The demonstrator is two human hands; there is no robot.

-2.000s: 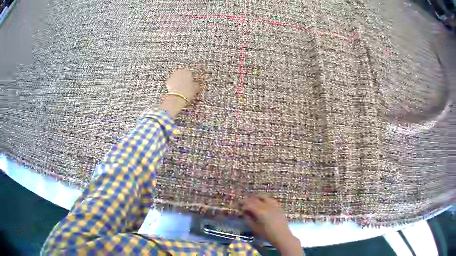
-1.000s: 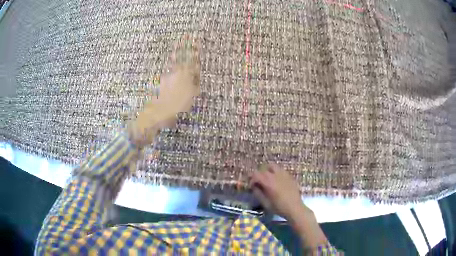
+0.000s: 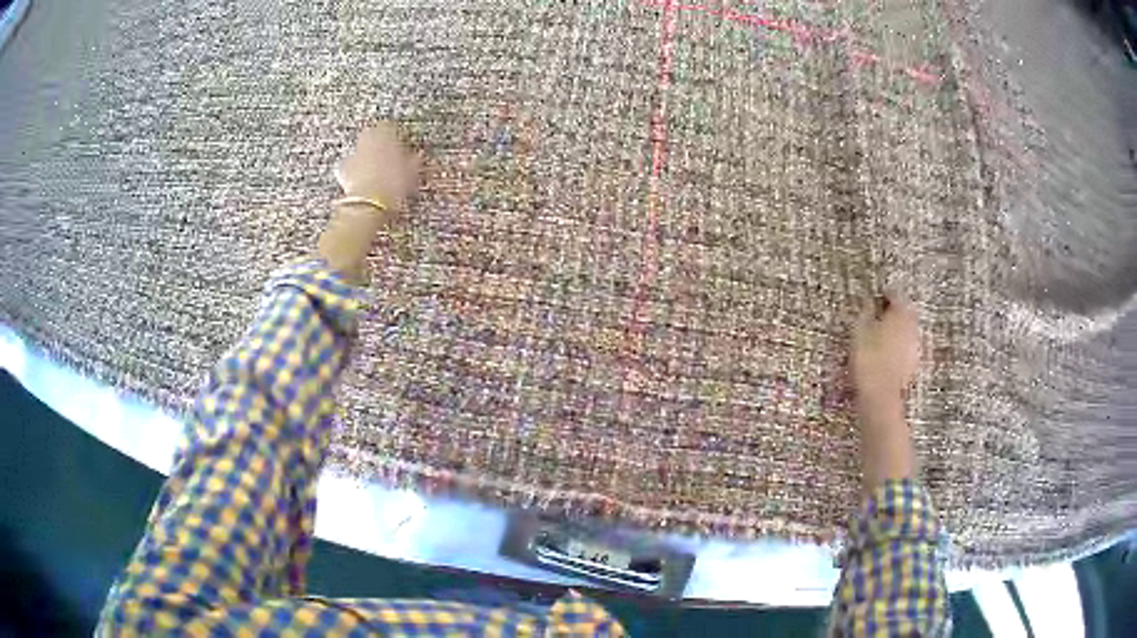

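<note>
The brown-beige tweed fabric (image 3: 536, 274) covers the table, with a fringed near edge. My left hand (image 3: 380, 166), with a yellow bracelet at the wrist, lies on the fabric at the upper left; its fingers are too blurred to tell their pose. My right hand (image 3: 887, 349) rests on the fabric at the right, beside soft lengthwise folds; its fingers look bent, and whether they pinch cloth cannot be told. Red laser lines (image 3: 657, 162) cross on the fabric between the hands, towards the top.
White underlay paper (image 3: 399, 515) shows below the fringed edge. A grey metal clamp (image 3: 596, 557) sits at the near table edge. Fabric is raised in a large rounded fold (image 3: 1082, 212) at the right. Dark green floor (image 3: 62, 486) shows at the lower left.
My right hand has moved from the fringed near edge by the clamp out to the right and farther onto the fabric. My left hand has shifted left.
</note>
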